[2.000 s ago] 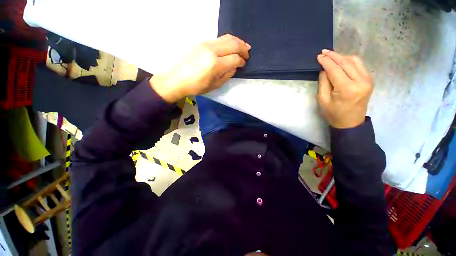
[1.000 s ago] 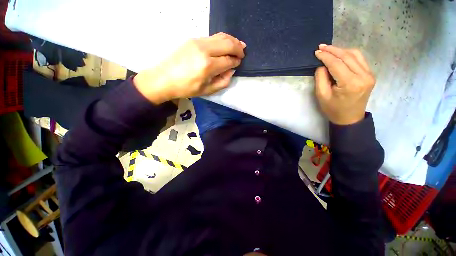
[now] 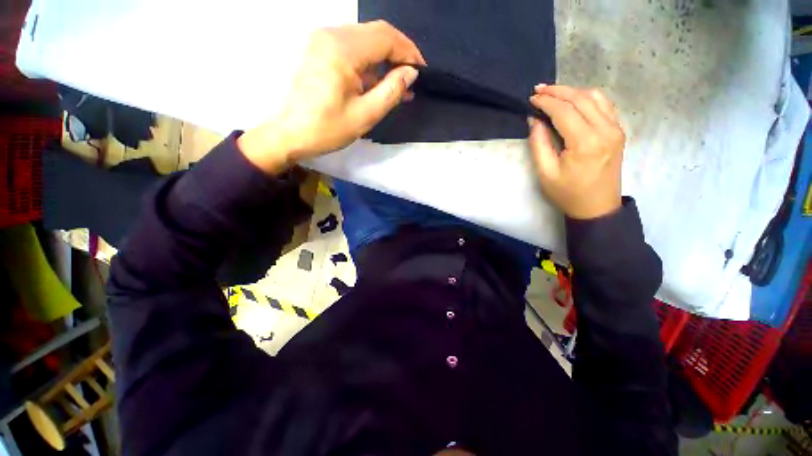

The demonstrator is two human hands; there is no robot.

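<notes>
A black cut panel (image 3: 472,40) lies on the white table cover (image 3: 445,174), its far end cut off by the top edge of the view. My left hand (image 3: 343,89) pinches the left end of a raised black edge between thumb and fingers. My right hand (image 3: 579,147) pinches the right end of the same edge. The edge is lifted and slants down to the right. Flat black fabric shows under it near the table's front edge.
Black scissors (image 3: 767,254) lie in the blue tray (image 3: 788,285) at the right. A red crate (image 3: 726,361) is below it. Another red crate (image 3: 20,165), draped black panels (image 3: 85,200) and a wooden stool (image 3: 76,401) are at the left.
The near edge of the black panel, flat before, is now lifted between my hands. My left hand has moved up and left, my right hand slightly left.
</notes>
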